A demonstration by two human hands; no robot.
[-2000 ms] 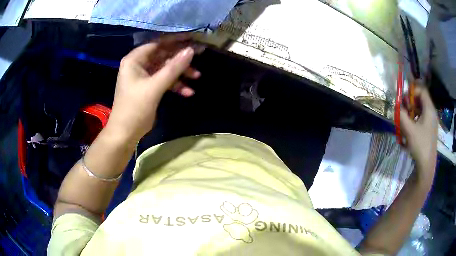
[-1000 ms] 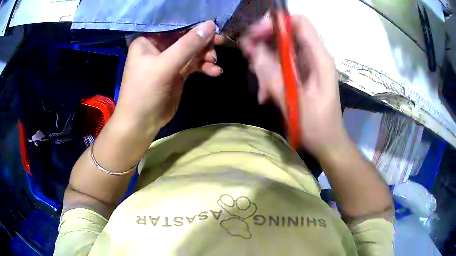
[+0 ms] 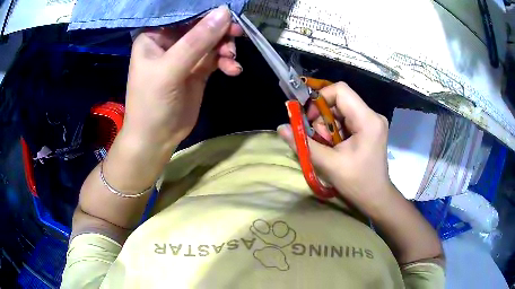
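The light blue-grey cloth piece [image 3: 135, 12] lies over the table's front edge at the top left, running out of the frame. My left hand [image 3: 175, 73] pinches its right corner between thumb and fingers. My right hand [image 3: 353, 138] holds the fabric scissors [image 3: 293, 84] by their red-orange handles, low in front of my lap. The long grey blades point up and left, with the tips at the cloth corner beside my left thumb. The blades look nearly closed. What lies between the tips is too small to tell.
The white table [image 3: 361, 34] has a worn, ruler-marked front edge. Black thread snips [image 3: 489, 34] lie at its upper right. A red-rimmed basket [image 3: 107, 115] with blue frame and scraps is at lower left. Stacked pale sheets [image 3: 446, 152] sit below the table at right.
My right hand picked up the scissors at the right and brought them across to the cloth corner. My left hand moved up and now pinches the corner.
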